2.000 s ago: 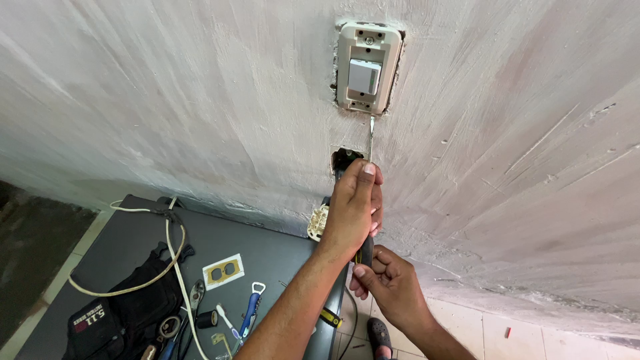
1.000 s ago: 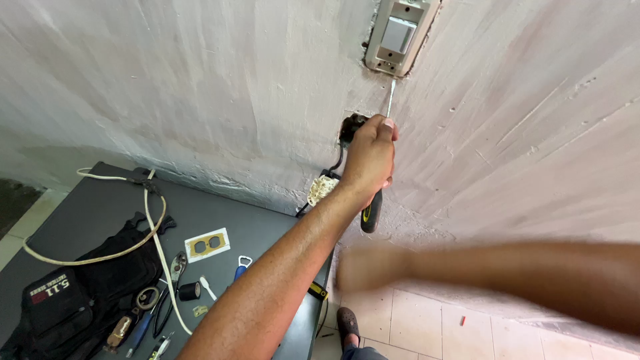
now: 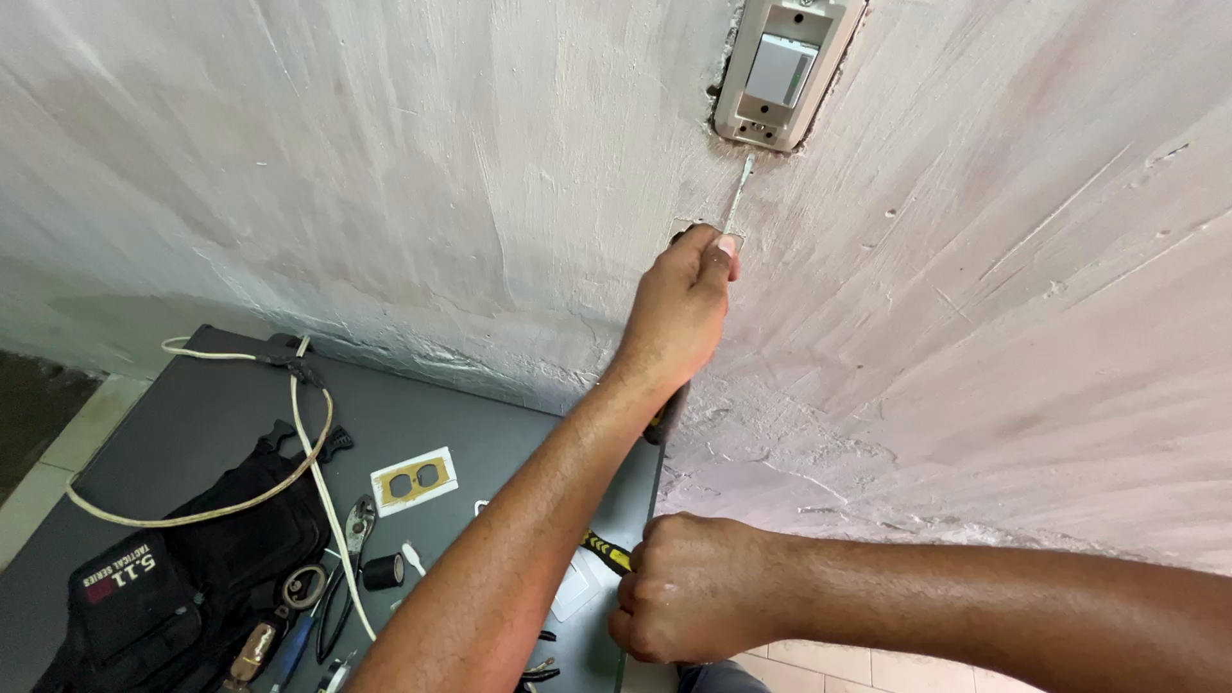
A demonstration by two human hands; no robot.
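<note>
My left hand (image 3: pixel 683 294) holds a flat-blade screwdriver (image 3: pixel 739 197); its tip points up, just below the lower edge of a beige wall switch plate (image 3: pixel 765 120) with a white rocker switch (image 3: pixel 782 70). The screwdriver's dark handle end shows beneath my wrist. Behind my fingers, a wall opening is mostly hidden. At the table's right edge, my right hand (image 3: pixel 688 587) is closed around the end of a black-and-yellow handle (image 3: pixel 606 551); the rest of that tool is hidden behind my left forearm.
On the grey table (image 3: pixel 385 385) lie a black tool pouch (image 3: pixel 144 587), pliers (image 3: pixel 358 525), a roll of black tape (image 3: pixel 383 572), an outlet cover plate (image 3: pixel 414 481) and a looped pale cable (image 3: pixel 313 452). The rough plastered wall (image 3: pixel 462 192) stands behind it.
My right hand was at the screwdriver's handle two seconds ago; it has left it and moved down to the table's right edge. My left hand keeps holding the screwdriver below the switch plate.
</note>
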